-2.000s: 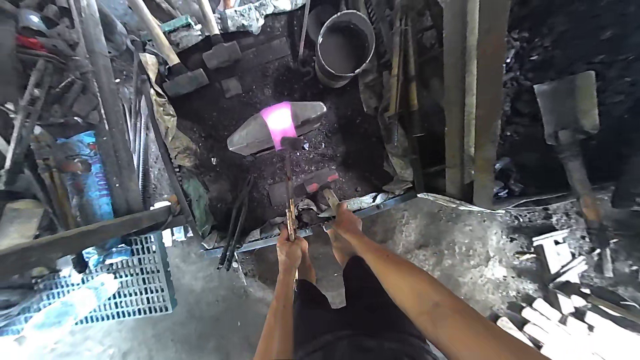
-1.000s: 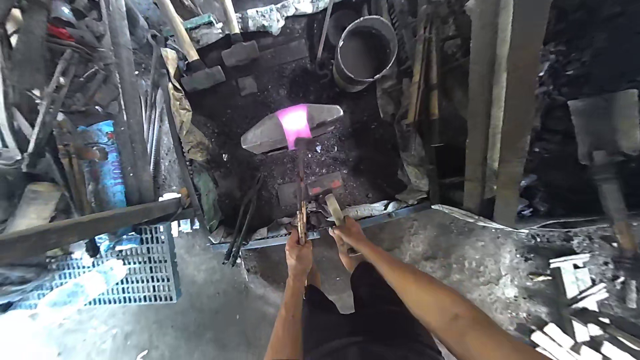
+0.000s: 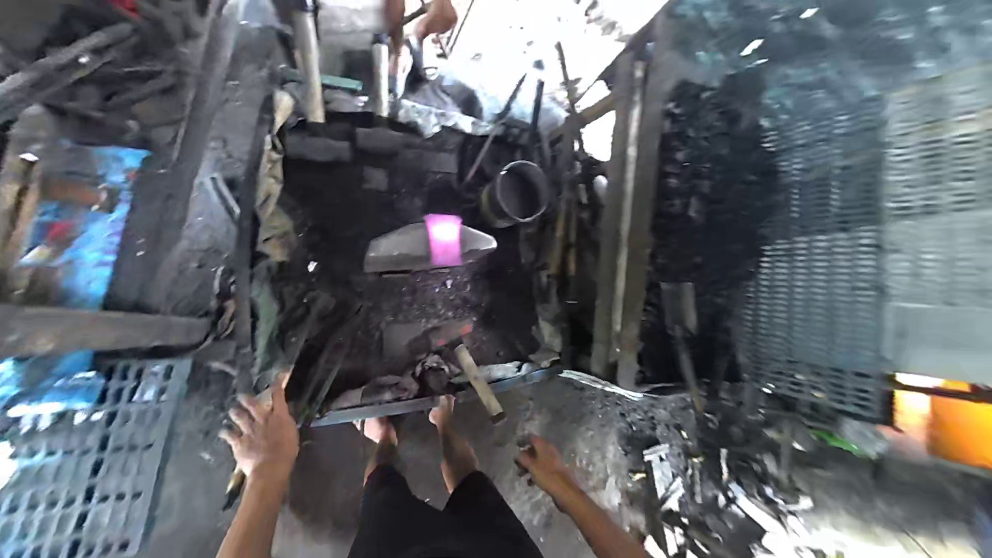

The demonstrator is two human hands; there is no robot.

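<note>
My left hand (image 3: 263, 430) is at the lower left, fingers spread, over a slim tool with a pale end above it and a dark end below; whether it grips the tool is not clear. My right hand (image 3: 542, 463) is right of the pit's front edge, fingers loosely bent, no tool visible in it. Between them, a hammer's wooden handle (image 3: 478, 384) lies across the metal edge. Beyond, a glowing pink-white band of metal (image 3: 444, 240) lies across a pale, boat-shaped metal block (image 3: 395, 249).
A bucket (image 3: 521, 192) stands behind the block at right. Upright hammer handles (image 3: 308, 66) are at the back, near another person's hand (image 3: 438, 17). Wooden beams (image 3: 624, 217) and a shovel (image 3: 680, 310) are at right, a plastic crate (image 3: 101, 457) at lower left. Orange light shows at far right.
My hands have moved apart. The right has let go of the hammer handle; the long tool no longer reaches the glowing metal. The view has shifted, showing more at the back and right.
</note>
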